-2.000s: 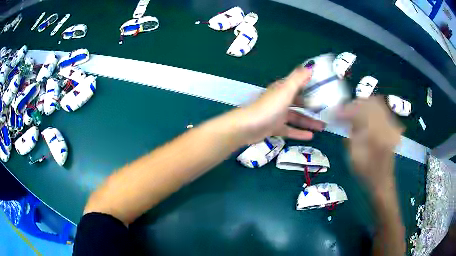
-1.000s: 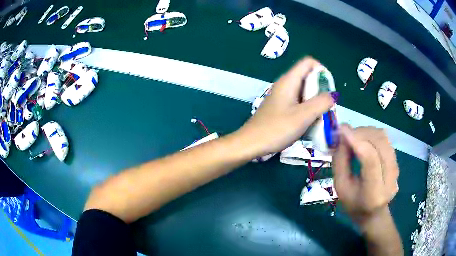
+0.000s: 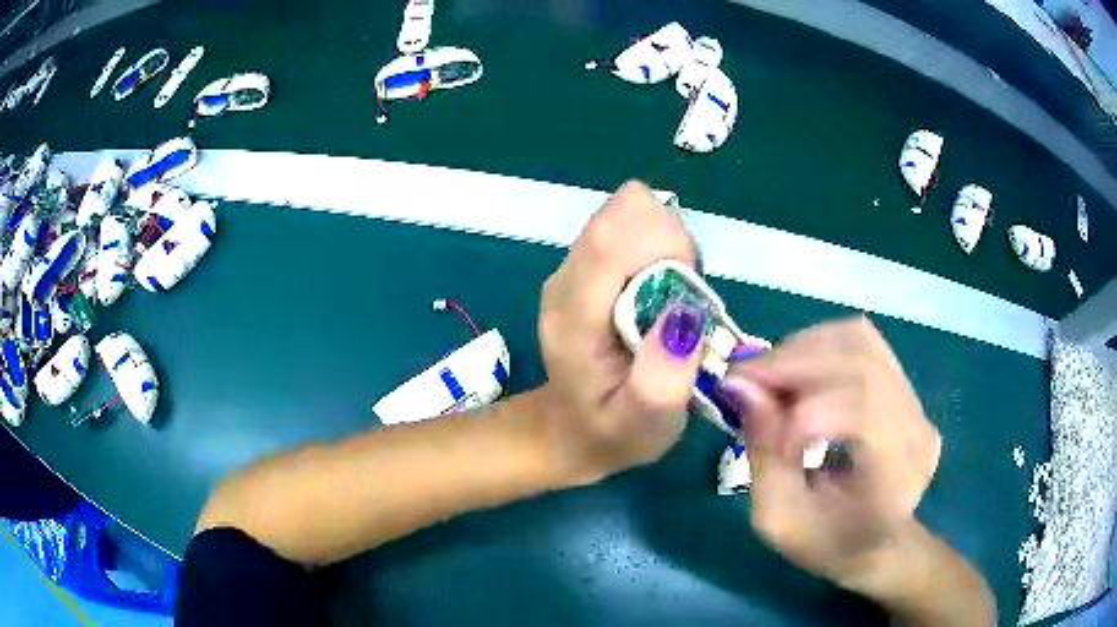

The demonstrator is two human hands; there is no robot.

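My left hand [image 3: 631, 355] grips a white car body shell [image 3: 627, 306], its hollow side turned up, with the thumb on the green circuit board [image 3: 661, 294] inside. My right hand [image 3: 839, 447] pinches thin red and bluish lead wires [image 3: 745, 352] at the shell's lower right end. A small white piece [image 3: 818, 456], perhaps a plug, shows at the right hand's curled fingers. A dark blue part shows in the shell beside the right fingertips. The far end of the wires is hidden by the fingers.
Another shell [image 3: 453, 382] with a red wire lies beside my left forearm. A heap of shells [image 3: 110, 251] is at left. More shells [image 3: 429, 74] lie beyond the pale strip [image 3: 404, 194]. Small white parts [image 3: 1078, 478] are heaped at the right edge. One shell [image 3: 735, 470] is partly hidden below my hands.
The held shell has moved left and nearer, its hollow side now facing up. My right hand has come to its wires. The shell by my left forearm now shows almost whole.
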